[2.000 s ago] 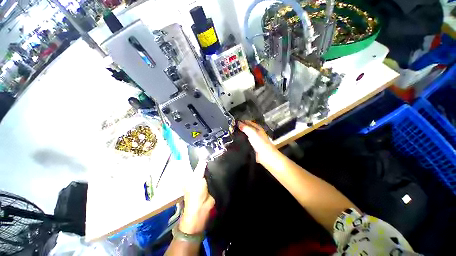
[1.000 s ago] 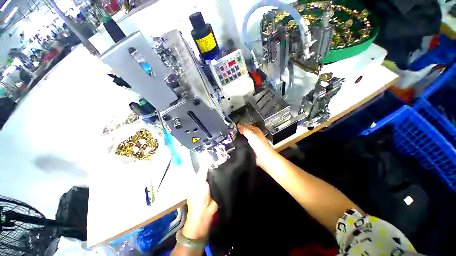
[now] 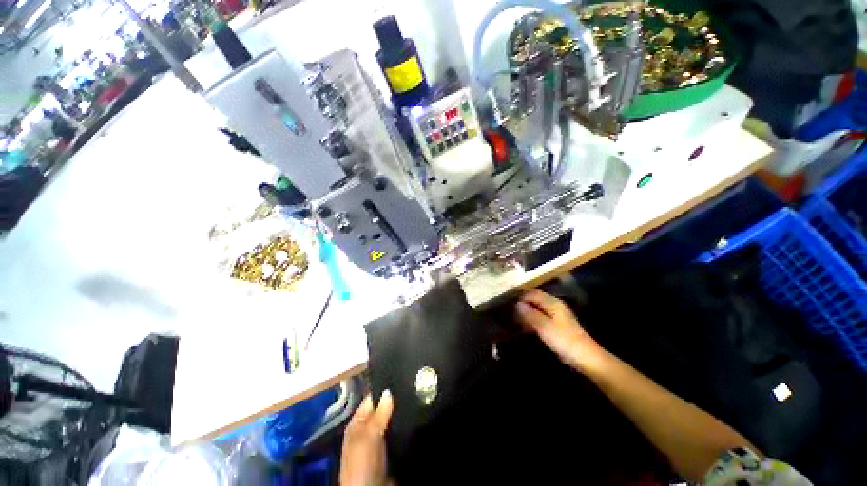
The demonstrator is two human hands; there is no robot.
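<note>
The black garment [image 3: 418,342] lies over the wooden table edge and hangs towards my lap, with a shiny round metal button [image 3: 426,383] on it. My left hand [image 3: 367,439] holds its left edge below the table edge. My right hand [image 3: 556,325] grips the dark cloth further right, fingertips partly hidden in it. The button sewing machine head [image 3: 375,226] stands just beyond the cloth. The silver loading arm [image 3: 513,228] reaches across to the needle area. The cloth lies in front of the clamp; whether it touches the clamp I cannot tell.
A bag of gold buttons [image 3: 271,264] and a thin dark tool [image 3: 319,319] lie left of the machine. A green-rimmed bowl feeder [image 3: 680,98] stands at the back right, behind the keypad [image 3: 447,126]. Blue crates [image 3: 803,271] stand at the right, a black fan [image 3: 48,408] at lower left.
Both hands have drawn the garment back from the machine head towards me, and a shiny button now shows on it. My right hand moved right and down. The loading arm has extended left to the needle area.
</note>
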